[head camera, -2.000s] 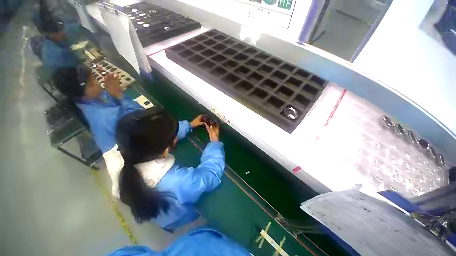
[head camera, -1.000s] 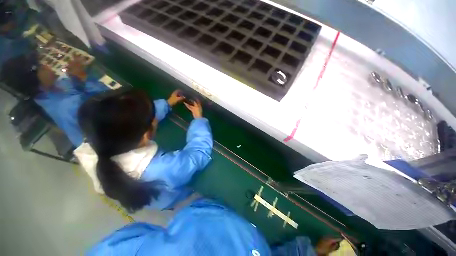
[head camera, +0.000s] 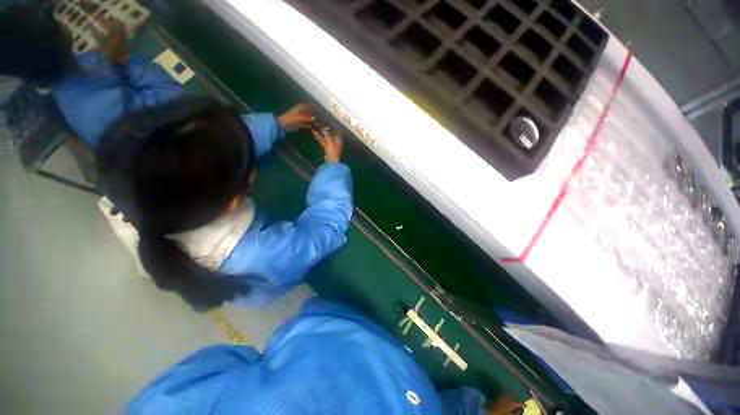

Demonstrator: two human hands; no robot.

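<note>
My left hand [head camera: 505, 404] is small at the bottom edge, cut off by it, at the end of a blue sleeve [head camera: 464, 400]. A pale yellow piece [head camera: 532, 407] shows just right of the hand. I cannot tell whether the fingers hold it. My right hand is out of the picture. A cream cross-barred strip [head camera: 436, 339] is taped to the green bench [head camera: 357, 280] above the hand.
A person in blue [head camera: 304, 223] sits at left, both hands at a small dark part [head camera: 322, 130]. Another worker [head camera: 122, 77] is beyond. The white shelf [head camera: 479, 215] bears a black grid tray [head camera: 454, 97], red tape [head camera: 574, 166] and clear plastic trays [head camera: 649, 243]. White sheets [head camera: 592, 365] hang at lower right.
The view has swung, bringing the shelf and plastic trays closer and the hanging sheets lower. My left hand came into view at the lower right a second ago and now shows less, nearer the bottom edge.
</note>
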